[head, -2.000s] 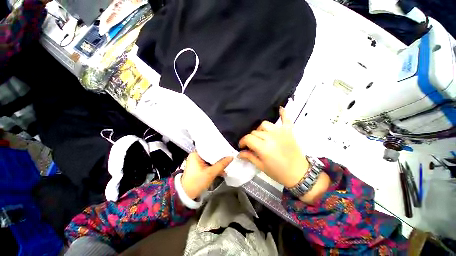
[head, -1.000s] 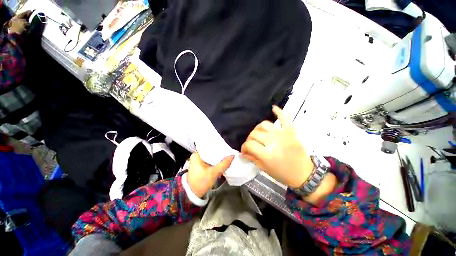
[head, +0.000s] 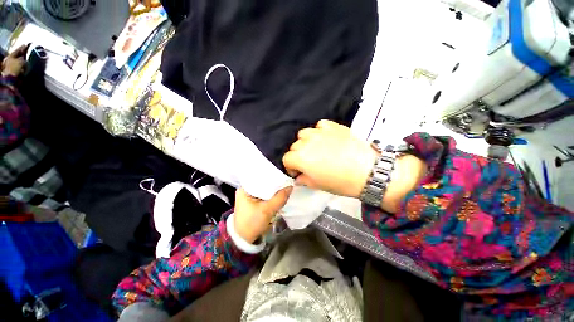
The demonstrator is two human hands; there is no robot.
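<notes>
The long white band (head: pixel 233 154) runs along the table edge in front of the black garment cloth (head: pixel 283 63). A thin white loop (head: pixel 220 91) stands out from the band over the black cloth. My left hand (head: pixel 255 210) pinches the band's near end between thumb and fingers. My right hand (head: pixel 330 157) is closed over the band's edge close beside it, and its fingertips are partly hidden. A loose white end (head: pixel 305 209) hangs below both hands.
The white sewing machine (head: pixel 525 56) with a blue stripe is at upper right. A ruled tape (head: pixel 371 239) lines the front edge. More white looped pieces (head: pixel 165 214) hang on black cloth at left. A crumpled plastic bag (head: pixel 123 119) and another person's hand (head: pixel 14 61) are further left.
My right hand has turned and moved a little left and up, its index finger now folded in, and its forearm is higher. The band's near end is bunched more between the hands.
</notes>
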